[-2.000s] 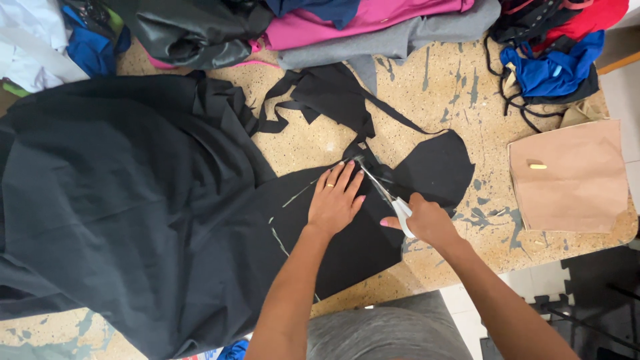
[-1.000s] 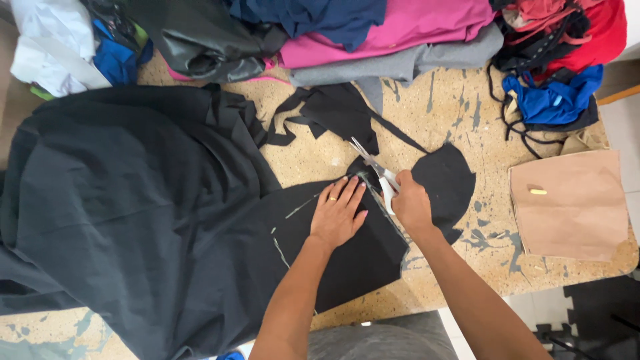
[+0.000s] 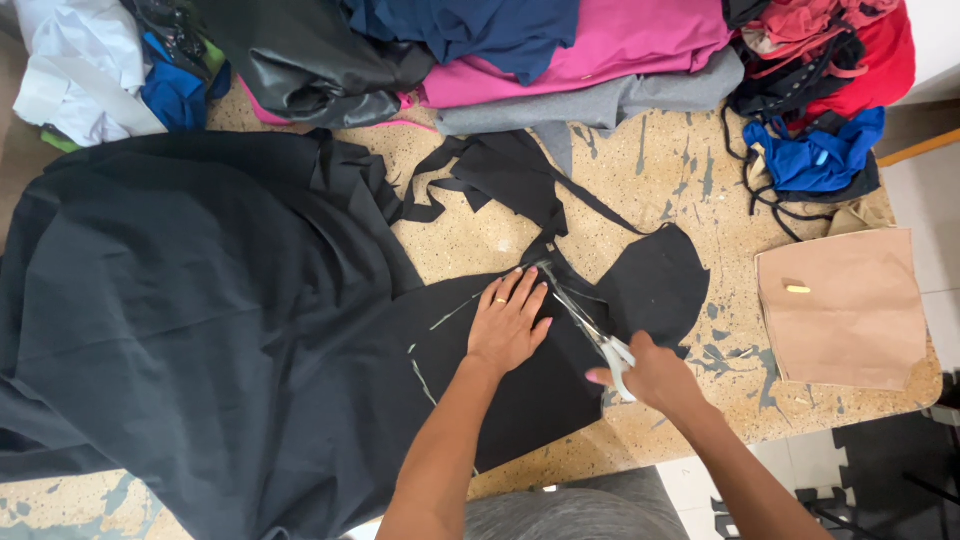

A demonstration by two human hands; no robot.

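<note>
White-handled fabric scissors are in my right hand, their blades slanting up and left over the edge of the black fabric. My left hand lies flat on that fabric, left of the blades, fingers slightly spread, a ring on one finger. Pale chalk lines run across the cloth. A rounded black fabric piece lies to the right of the blades, and black scraps with long strips lie above. The fabric continues left into a large loose heap.
Along the table's back lie pink, grey, navy and shiny black fabrics. At right are a blue garment with black cords and brown paper pattern pieces with a small yellowish piece on top. White cloth lies back left.
Since a second ago, my right hand has moved down and toward me with the scissors, whose blades were above the fabric edge. My left hand stays on the fabric.
</note>
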